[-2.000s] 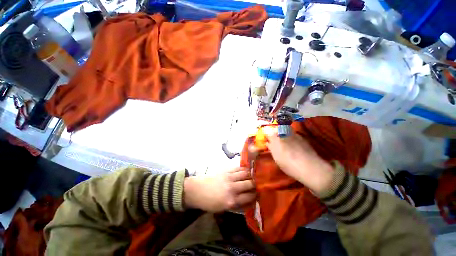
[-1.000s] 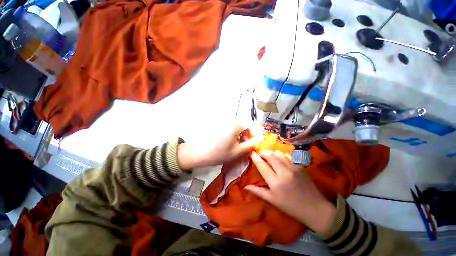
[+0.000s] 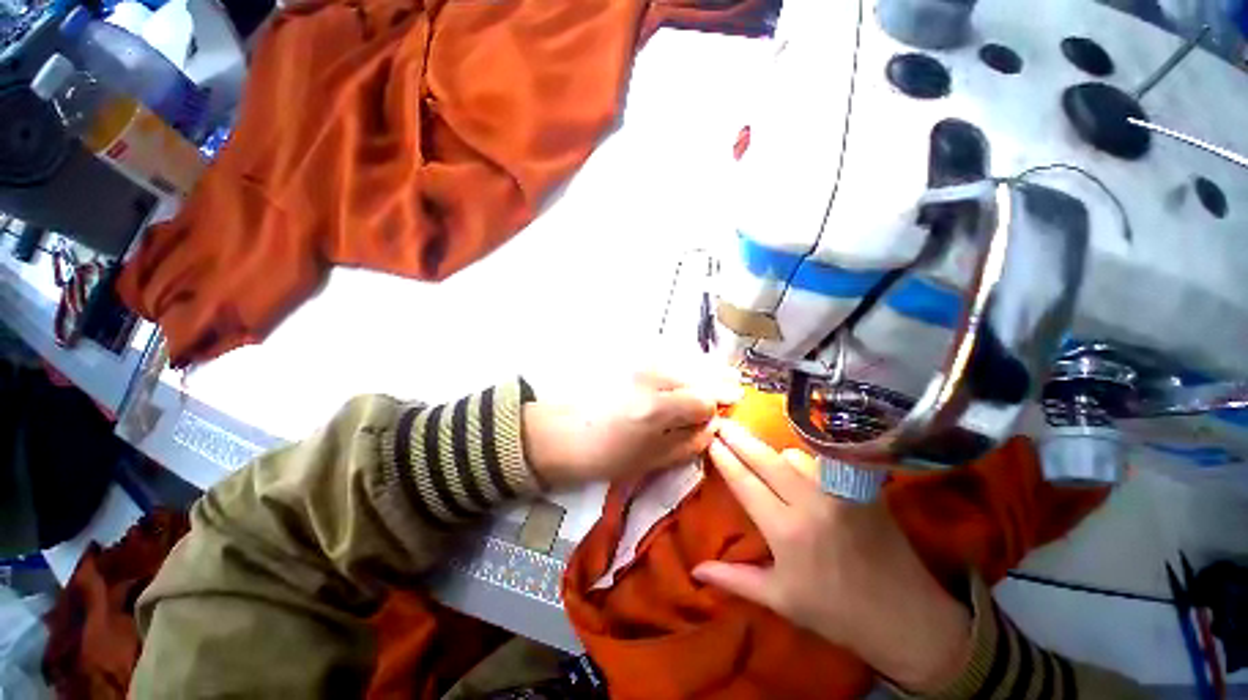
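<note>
The rust-orange garment piece (image 3: 725, 602) lies under the head of the white sewing machine (image 3: 849, 164), glowing yellow-orange by the needle lamp. A pale inside edge (image 3: 643, 527) shows along its left side. My left hand (image 3: 623, 431) pinches the fabric edge just left of the needle area. My right hand (image 3: 828, 561) lies on the fabric with its fingers stretched toward the presser foot, fingertips near the left hand's. The curved metal guard (image 3: 985, 328) hides part of the needle area.
A large rust-orange garment (image 3: 397, 151) lies left of the machine. Bottles (image 3: 123, 130) stand upper left. Scissors (image 3: 1198, 629) lie at the right. A ruler scale (image 3: 507, 568) with a tan marker (image 3: 541, 525) runs along the near edge. A darker orange pile (image 3: 110, 615) sits below the table.
My left hand has moved from lower on the fabric edge up beside the needle area. My right hand has shifted back and flattened on the fabric. The view has moved closer to the machine head.
</note>
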